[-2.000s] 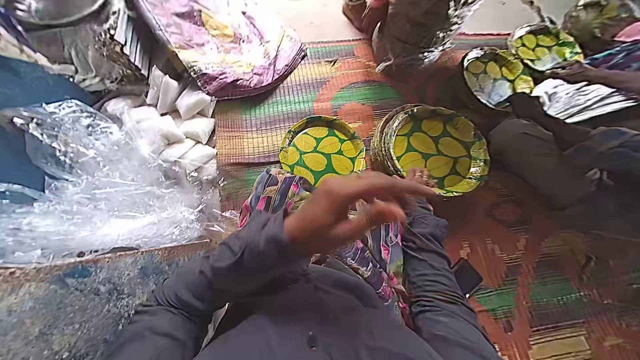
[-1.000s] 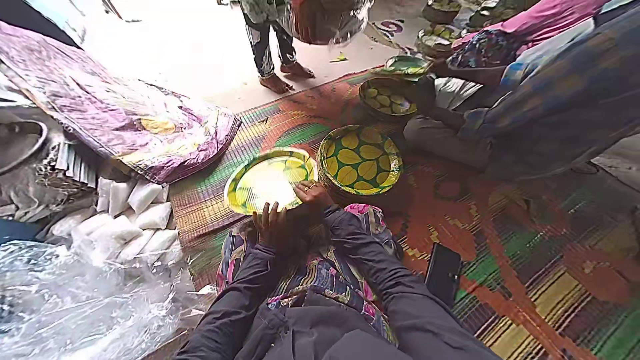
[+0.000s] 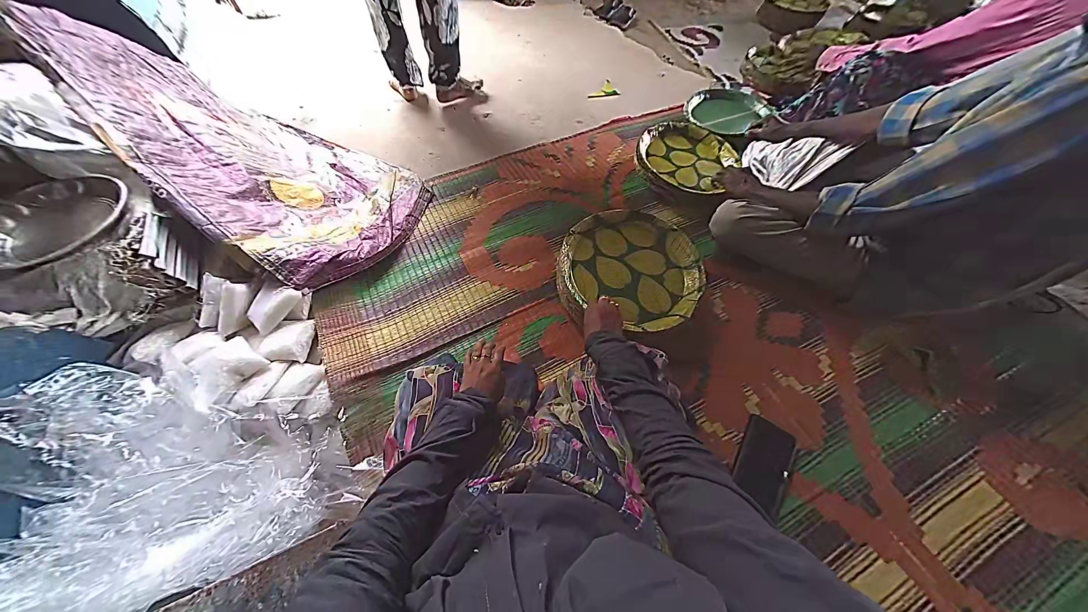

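Note:
A stack of round plates (image 3: 633, 268) with a yellow leaf pattern on green lies on the woven mat, in front of my knees. My right hand (image 3: 603, 318) is at the near left edge of this stack; its fingertips are partly hidden, so whether it grips a plate cannot be told. My left hand (image 3: 484, 370) rests palm down on my patterned clothing at the left knee, fingers a little apart, holding nothing. A second stack of patterned plates (image 3: 682, 159) stands farther back, touched by a person's hand, and a plain green plate (image 3: 728, 111) is just behind it.
At the left are white filled packets (image 3: 289, 342), clear plastic sheeting (image 3: 195, 493), a metal basin (image 3: 59, 221) and a purple patterned sack (image 3: 280, 195). A black phone (image 3: 764, 463) lies on the woven mat (image 3: 408, 297) at my right. A person (image 3: 935, 187) sits at the right; another stands farther back.
The single plate that lay left of the stack under my hands is gone from there. My left hand has moved back to my knee, and my right hand has moved to the stack.

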